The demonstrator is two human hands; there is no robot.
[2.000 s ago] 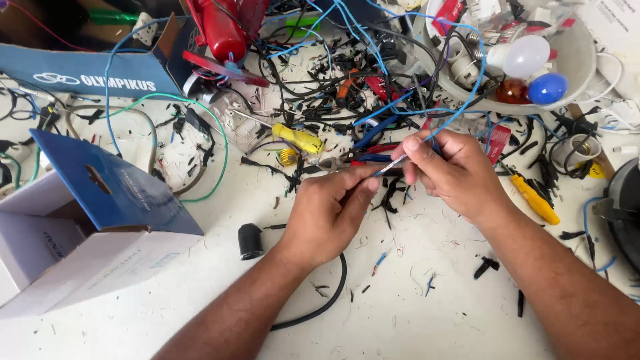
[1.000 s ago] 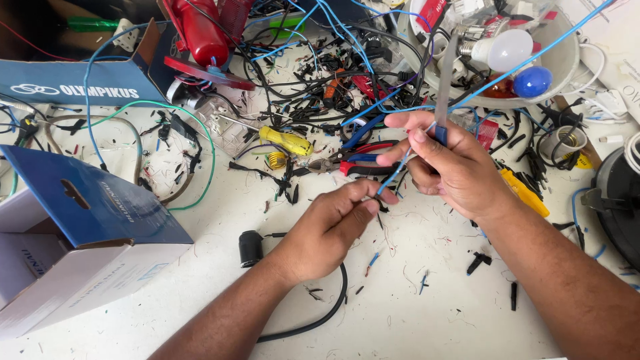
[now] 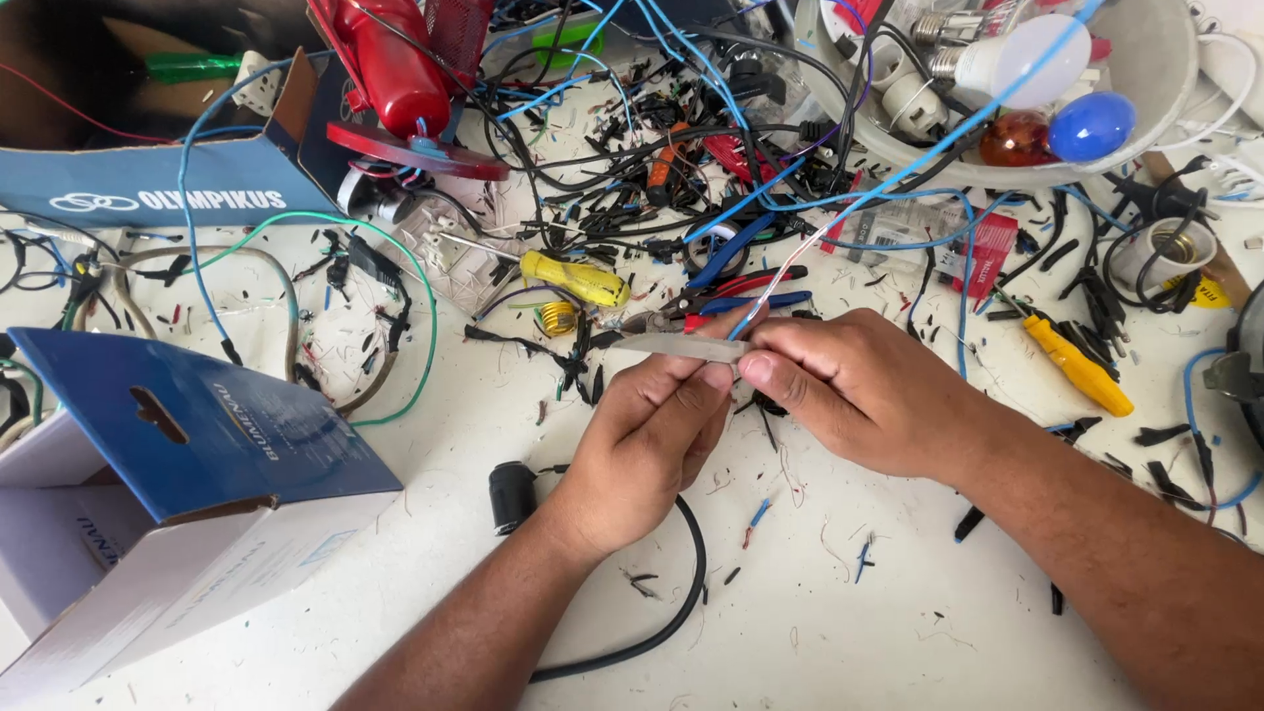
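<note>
My left hand (image 3: 657,444) pinches the end of a blue electrical wire (image 3: 918,173), which runs up to the top right. Part of the wire just above my fingers looks stripped or pale, with reddish strands. In my right hand (image 3: 854,390) is a knife (image 3: 676,345), its blade pointing left across the wire, above my left thumb; the handle is mostly hidden by my fingers. A black lamp socket (image 3: 513,498) with a black cable (image 3: 696,583) lies beside my left wrist. Behind my hands are pliers with red and blue handles (image 3: 760,288) and a yellow screwdriver (image 3: 575,278).
A blue and white cardboard box (image 3: 227,425) stands at the left, an open shoe box (image 3: 148,178) behind it. A red lamp (image 3: 400,79) is at the back, a bowl of bulbs (image 3: 1165,109) at the back right. Another yellow screwdriver (image 3: 1076,365) lies right. Wire scraps litter the white table.
The knife blade pointed upward a second ago and now lies across the wire, pointing left. My right hand has come down close to my left hand.
</note>
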